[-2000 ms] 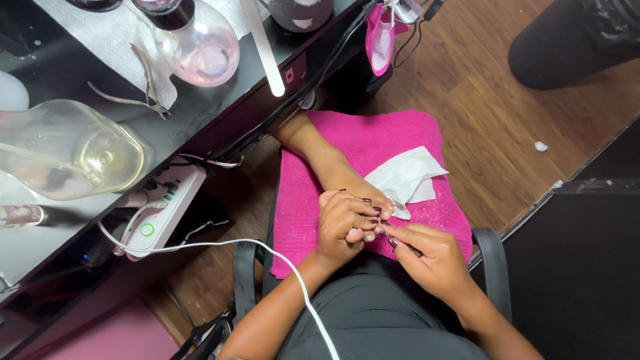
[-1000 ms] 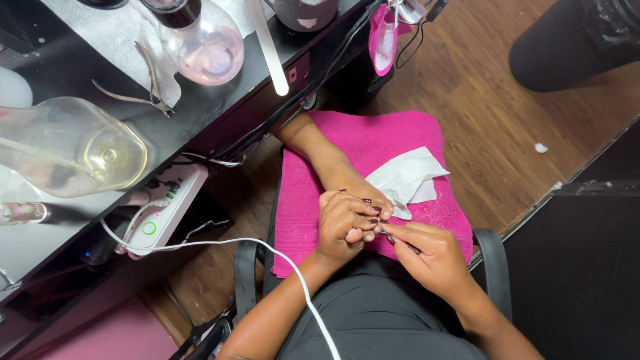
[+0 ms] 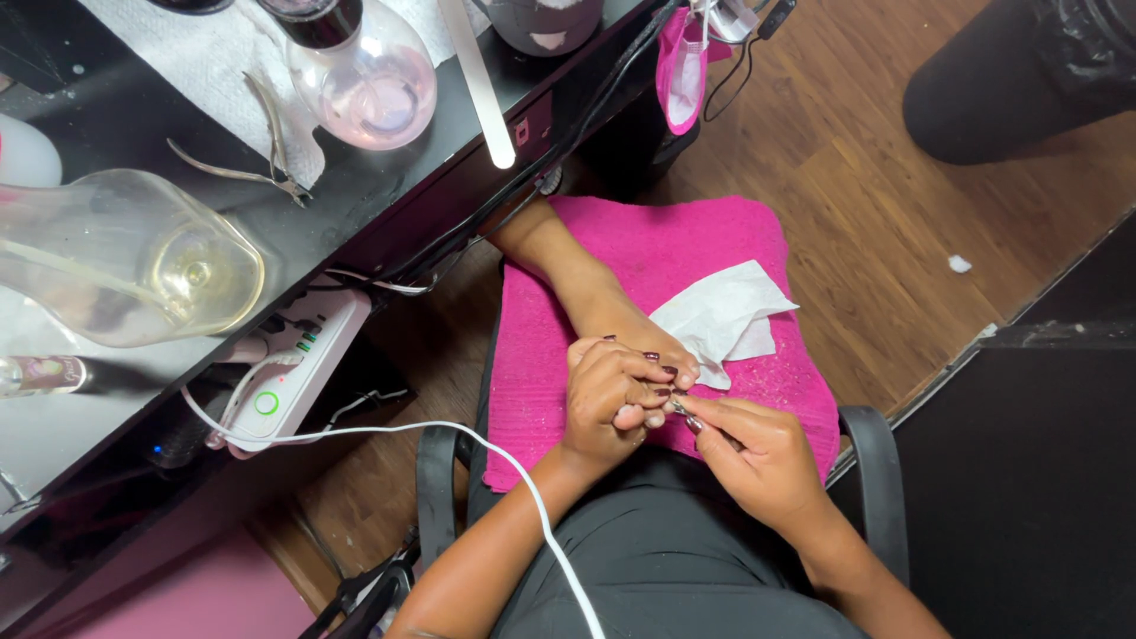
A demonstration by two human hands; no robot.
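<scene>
Another person's bare foot (image 3: 612,306) rests on a pink towel (image 3: 550,390) over my lap. My left hand (image 3: 612,395) is closed around its toes, with the fingers over the front of the foot. In my right hand (image 3: 759,453) is a small metal nail tool (image 3: 680,407), its tip at the toes beside my left fingertips; my fingers hide most of it, so its exact kind does not show. A crumpled white tissue (image 3: 723,319) lies on the towel beside the foot. Small pale specks dot the towel near my right hand.
A black table edge at the left carries metal cuticle nippers (image 3: 280,177), a glass bottle of pink liquid (image 3: 373,89), a clear container (image 3: 133,257) and an overhanging white file (image 3: 479,84). Below it are a power strip (image 3: 302,364) and a white cable (image 3: 497,448). A black bin (image 3: 994,89) stands upper right.
</scene>
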